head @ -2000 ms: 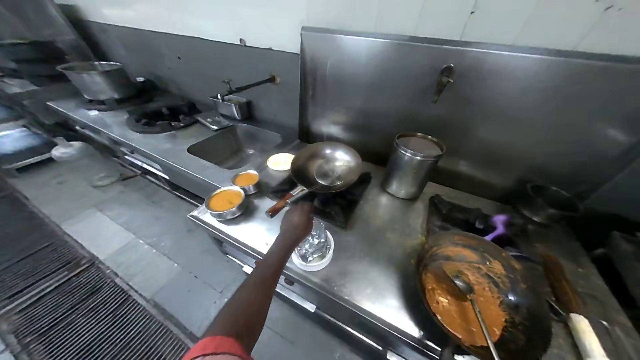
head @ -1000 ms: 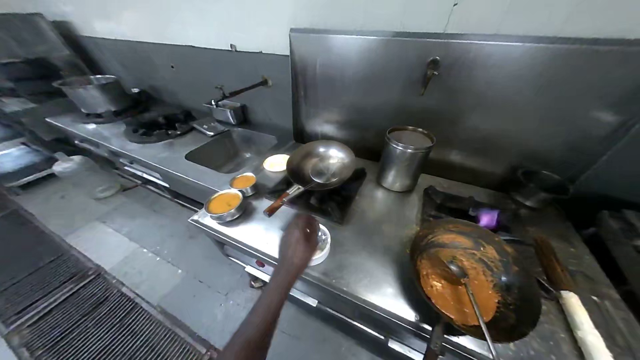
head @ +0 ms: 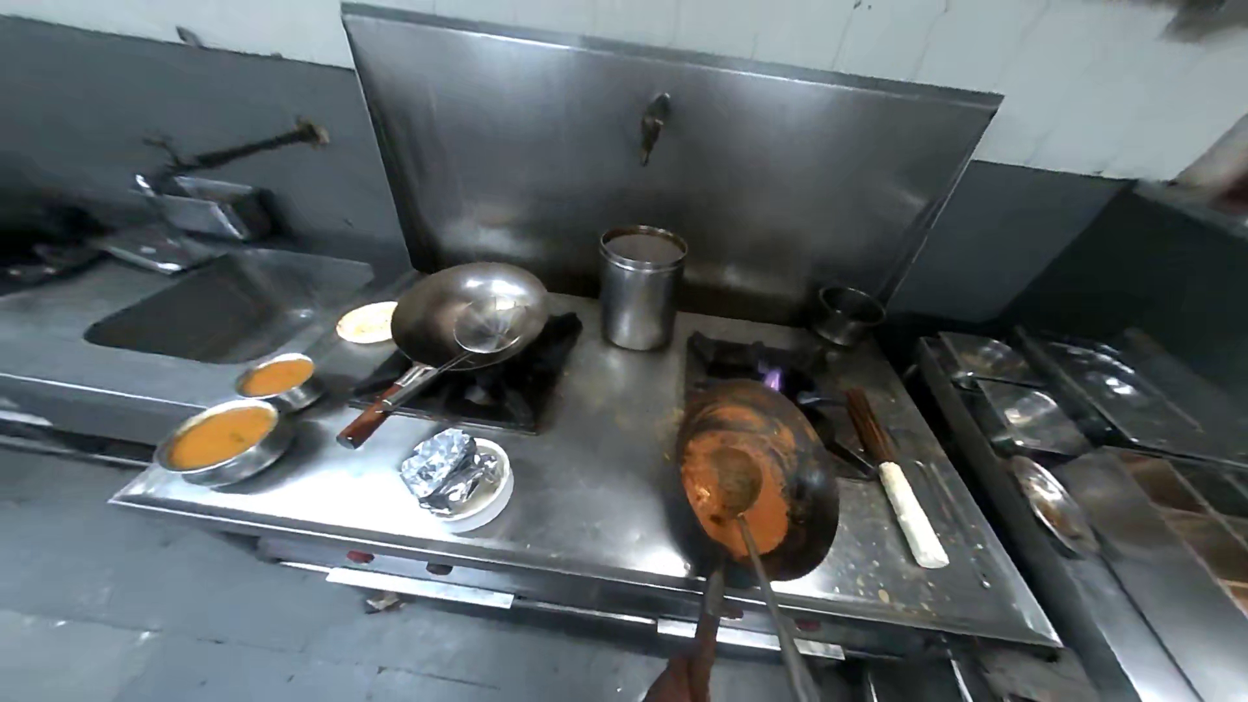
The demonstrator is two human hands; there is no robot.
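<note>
At the bottom edge, my left hand [head: 678,680] is closed around the handle of a dark wok [head: 814,497] holding thick orange-brown sauce [head: 765,507]. The wok is tilted at the front of the right burner, where a bluish-purple flame [head: 772,378] shows behind it. A ladle [head: 770,595] rests with its bowl in the sauce; its handle runs out of view at the bottom. My right hand is not in view. Left of the wok, foil-wrapped items [head: 448,470] sit in and over a white bowl [head: 495,497].
A steel pan [head: 424,317] with a ladle [head: 487,327] sits on the left burner. Beside it are two bowls of orange gravy [head: 283,444] [head: 302,390] and a pale plate [head: 368,323]. A steel canister [head: 639,302], small pot [head: 846,314] and white-handled brush-like tool [head: 912,517] stand nearby.
My left hand has moved from beside the foil and white bowl to the wok handle. The view has swung right. The wok now sits tilted, nearer the counter's front.
</note>
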